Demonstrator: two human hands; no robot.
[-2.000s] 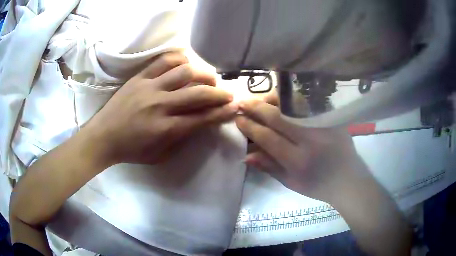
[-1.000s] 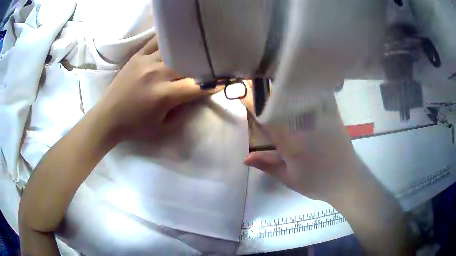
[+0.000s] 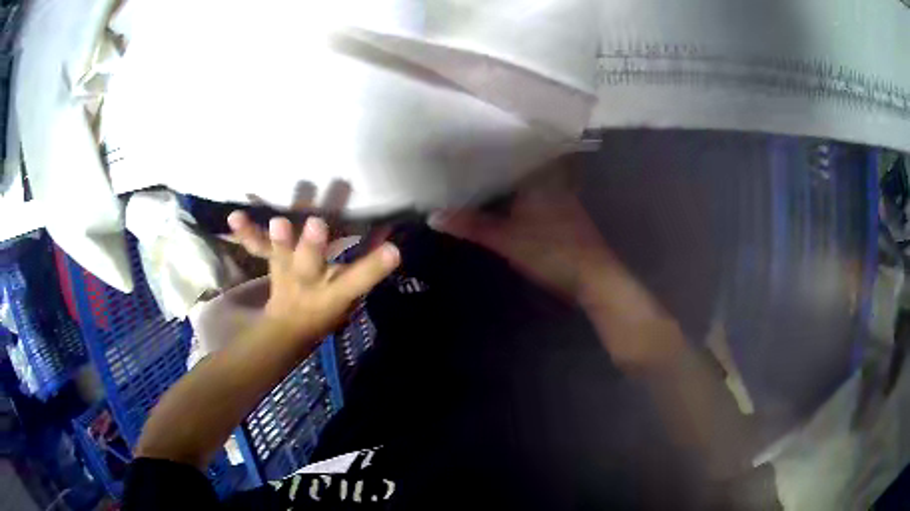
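A pale garment panel (image 3: 249,110) lies on the white table and reaches its curved front edge, with a folded flap near its right end. My left hand (image 3: 309,274) is just below the table edge, its fingers spread and nothing seen in it. My right hand (image 3: 539,230) is blurred, under the right end of the cloth at the table edge; its fingertips are partly hidden, and whether it grips the cloth cannot be told. The sewing machine head is out of view.
Blue perforated crates (image 3: 150,344) stand below the table at the left. Pale cloth (image 3: 170,250) hangs over the edge there. A printed ruler (image 3: 718,75) runs along the table's front edge at the right. The wearer's dark clothing fills the bottom middle.
The view has swung down from the machine head to the table edge and lap. Both hands have left the needle area and come to the front edge; my left hand's fingers have spread.
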